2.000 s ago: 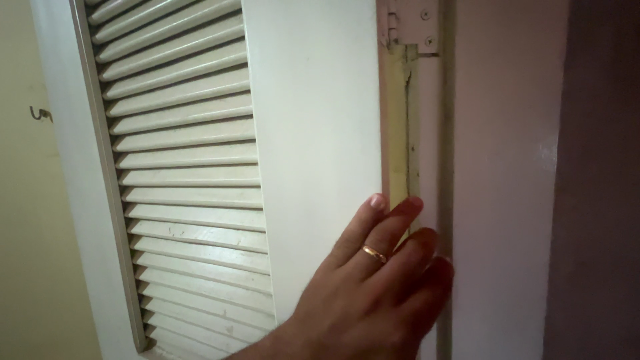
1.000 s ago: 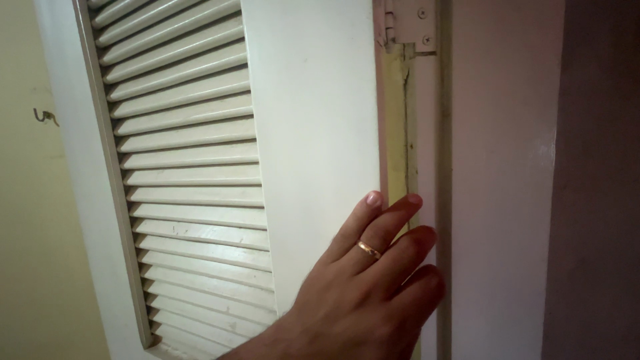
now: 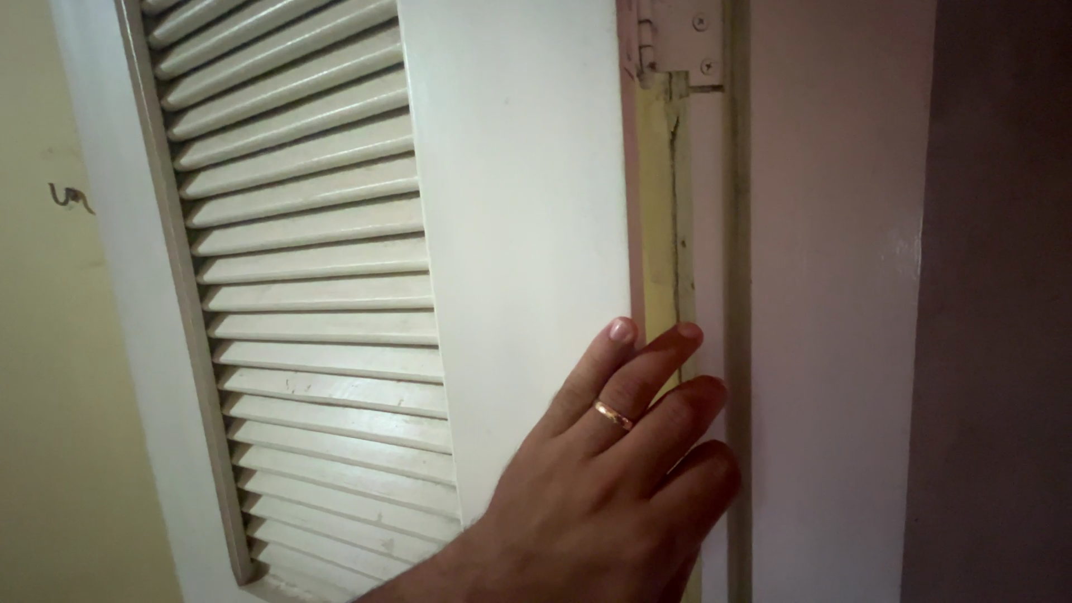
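Observation:
My left hand (image 3: 620, 469), with a gold ring (image 3: 614, 414) on one finger, reaches in from the bottom with its back toward me. Its fingers are apart and bent over the hinge-side edge of a white louvered door (image 3: 528, 209). The fingertips lie at the yellowish strip (image 3: 662, 218) between door and frame, where a dark crack runs down. Above them is a painted metal hinge (image 3: 682, 38) with screws. The thumb is hidden, and no held object shows. My right hand is not in view.
Slanted white slats (image 3: 318, 297) fill the door panel at the left. A small metal hook (image 3: 71, 198) is on the yellowish wall (image 3: 50, 335). Right of the hinge stands a pale door frame (image 3: 829, 293), with a dark surface (image 3: 997, 293) beyond it.

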